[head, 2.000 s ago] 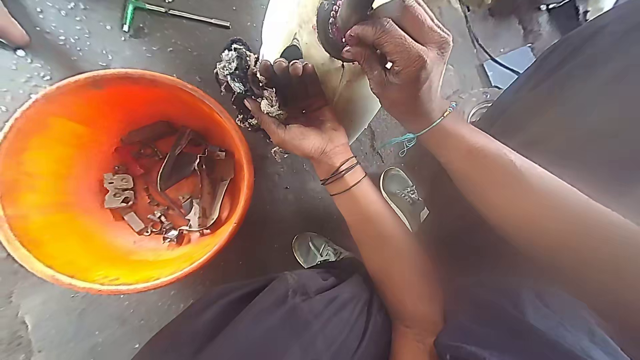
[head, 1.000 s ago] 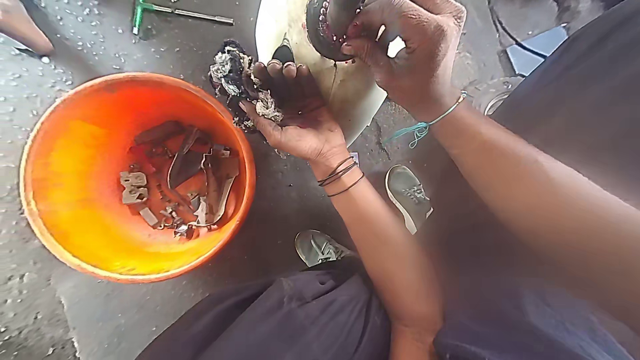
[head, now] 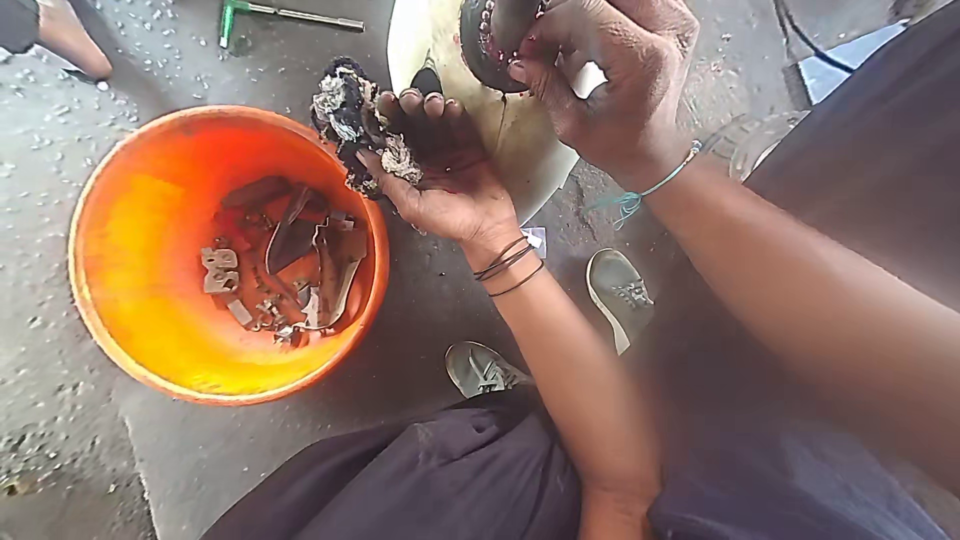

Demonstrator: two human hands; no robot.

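Observation:
My left hand (head: pixel 465 187) is palm up below the work, its fingers curled and dark with grime, with a wad of dirty rag (head: pixel 352 112) held between the thumb and fingers. At the top, my right hand (head: pixel 630 90) has thumb and forefinger brought together against the edge of a dark round metal part (head: pixel 480 52). Small shiny balls and reddish grease line this part's rim. Whether those fingertips pinch a ball is not clear. Behind both hands is a pale cream curved panel (head: pixel 517 150); the upper end of the round part is cut off by the frame.
An orange bucket (head: pixel 81 277) with metal brackets and small hardware inside stands at the left. A green-handled T-wrench (head: pixel 307 16) lies on the floor above it. Another person's foot (head: pixel 71 37) shows at upper left. My shoes (head: pixel 622 292) are below the panel.
The view has shifted slightly. Both hands keep nearly the same pose, the left with the rag and the right at the round part's rim.

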